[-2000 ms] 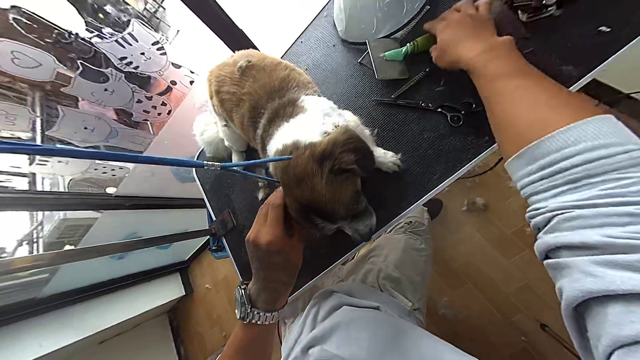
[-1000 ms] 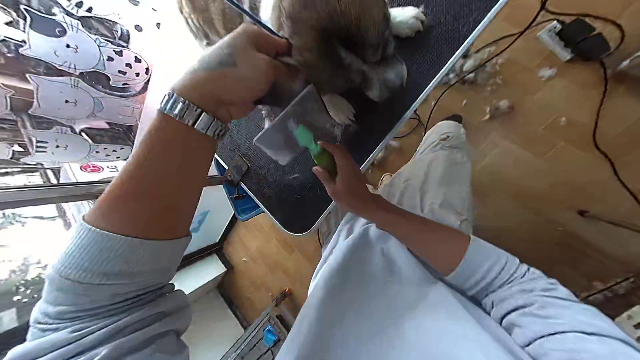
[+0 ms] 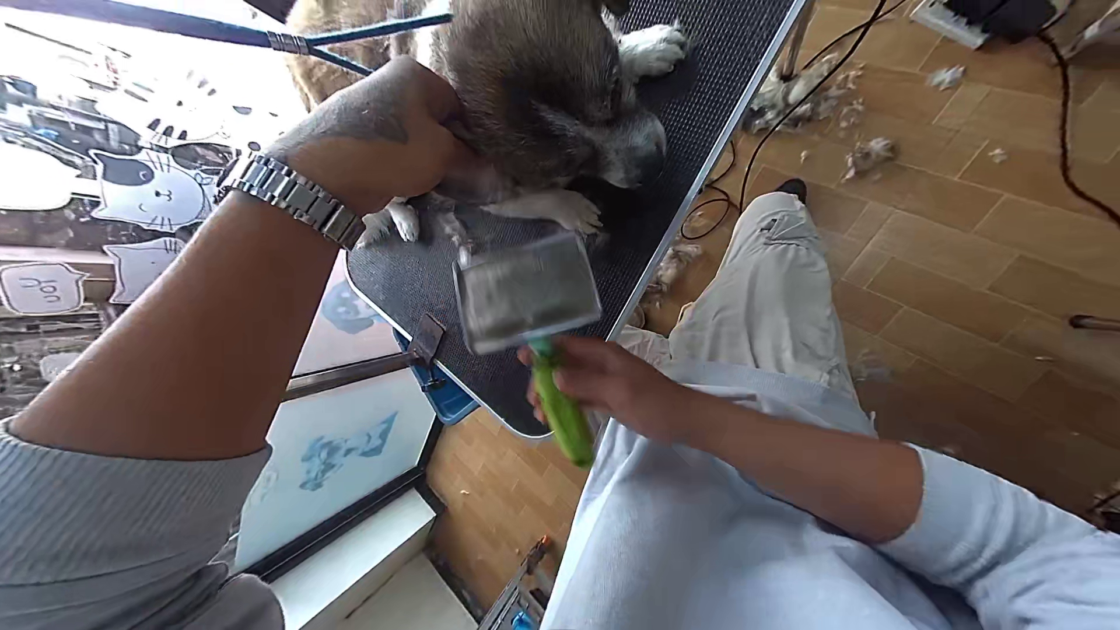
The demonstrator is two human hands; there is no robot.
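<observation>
A brown and white dog [image 3: 542, 79] lies on the black textured grooming table [image 3: 691, 149], its head toward the table's long edge. My left hand [image 3: 394, 131], a metal watch on its wrist, is closed at the dog's head or ear; its fingers are partly hidden in the fur. Below the dog's front paw, my right hand [image 3: 604, 385] grips the green handle of a slicker brush [image 3: 529, 293], its rectangular pinned face turned up toward me. The brush is slightly blurred and apart from the dog's head.
A blue grooming loop [image 3: 376, 31] runs in from the upper left. A metal clamp [image 3: 427, 339] grips the table's corner, near a blue plastic container [image 3: 451, 398]. Decorated glass stands at left. Cables [image 3: 827, 101] and fur clumps [image 3: 871, 157] lie on the tiled floor.
My right hand was at the tools on the table two seconds ago; it now holds the slicker brush near me. My left hand stays at the dog's head. The view has shifted strongly.
</observation>
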